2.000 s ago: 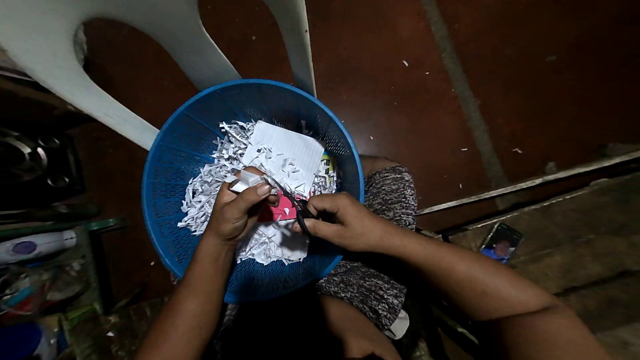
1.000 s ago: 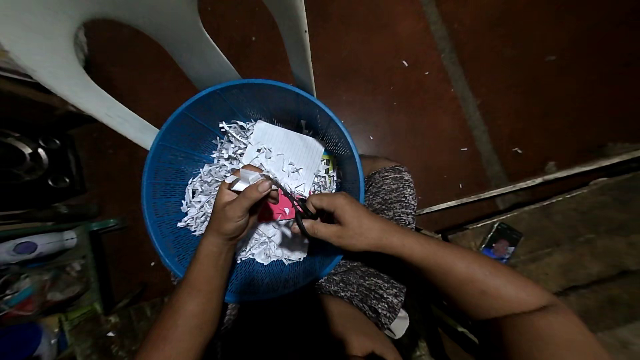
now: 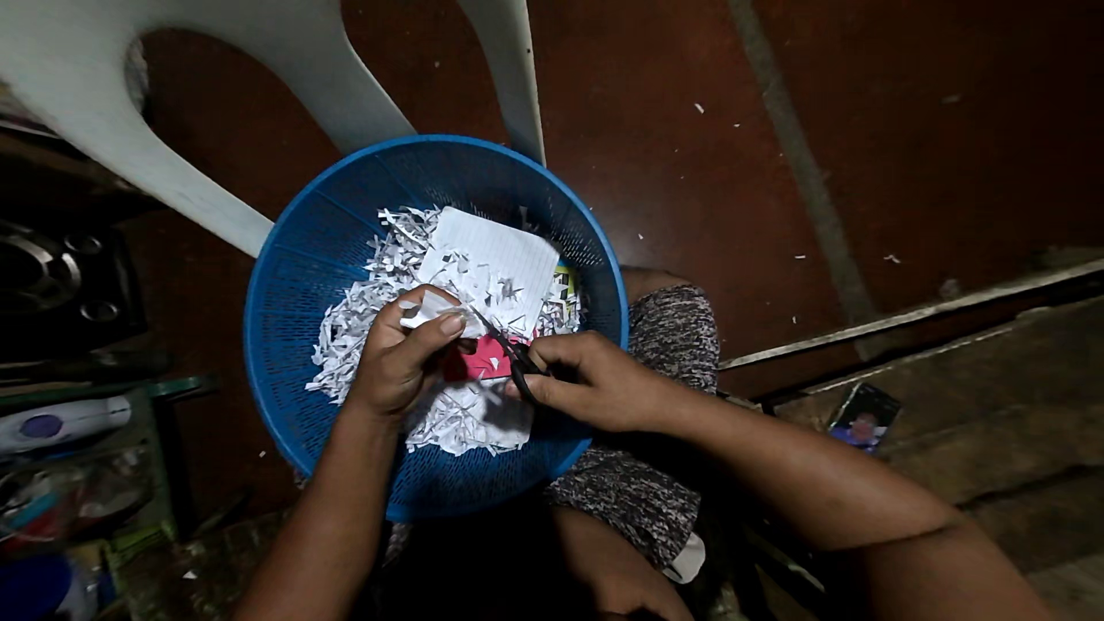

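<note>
My left hand [image 3: 405, 349] pinches a folded piece of white paper [image 3: 435, 312] between thumb and fingers. To its right, my right hand [image 3: 586, 379] grips the black handles of a pair of scissors [image 3: 515, 358], whose blades point up and left at the paper's edge. Both hands are over a blue plastic basket [image 3: 263, 332] with perforated walls. Inside it lie many shredded white paper strips [image 3: 341, 345], a lined paper pad or sheet [image 3: 500, 246] with snippets on top, and a pink-red piece [image 3: 483, 358] beneath the scissors.
A white plastic chair [image 3: 198, 198] stands behind the basket. Paper scraps [image 3: 699, 108] dot the dark red floor. A phone-like object [image 3: 865, 418] lies on a ledge at right. Speaker-like equipment [image 3: 39, 267] and a cluttered green rack [image 3: 155, 466] are at left.
</note>
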